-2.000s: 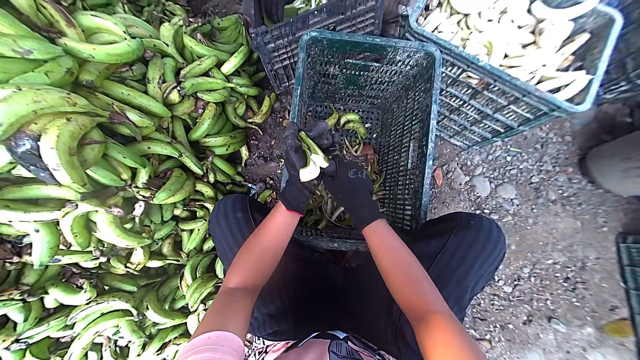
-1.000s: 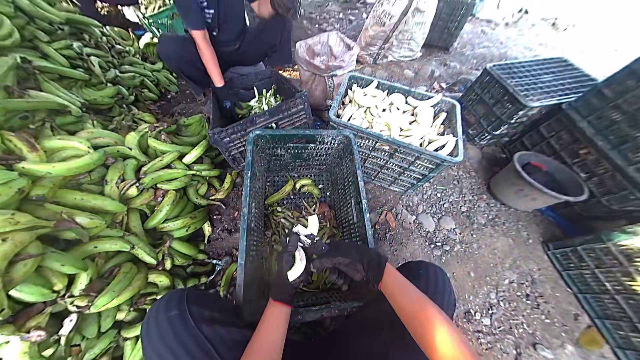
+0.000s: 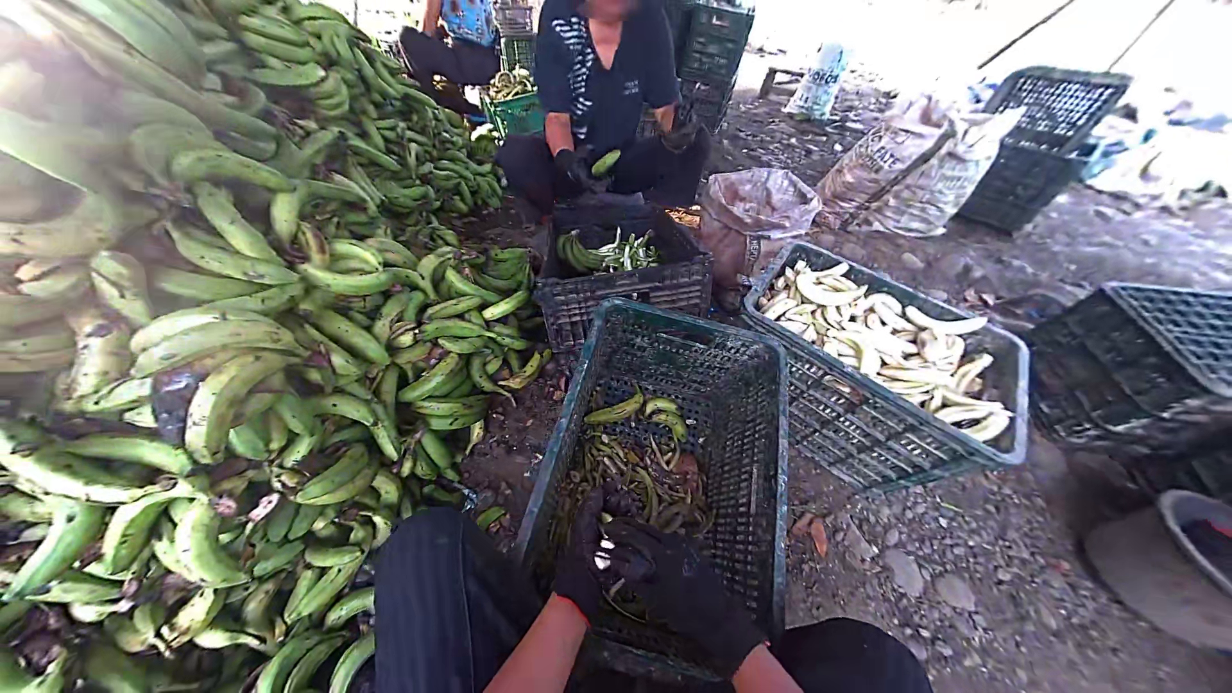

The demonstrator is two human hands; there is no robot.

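Note:
My left hand, in a black glove, is closed around a plantain, of which only small pale bits show between the fingers. My right hand, gloved alike, meets it from the right, its fingers against the same plantain; whether they grip it is hidden. Both hands are over the near part of a green plastic crate. Plantain peels and a few short green pieces lie in that crate, beyond my hands.
Green plantains are heaped at left. A crate of peeled plantains stands at right, a black crate ahead. Beyond it sits a gloved person holding a green plantain. Sacks, more crates and a bucket stand around.
The view has tilted up and now takes in the person ahead. The plantain, with its pale flesh plain in both earlier frames, is now mostly covered by my hands, which have come together.

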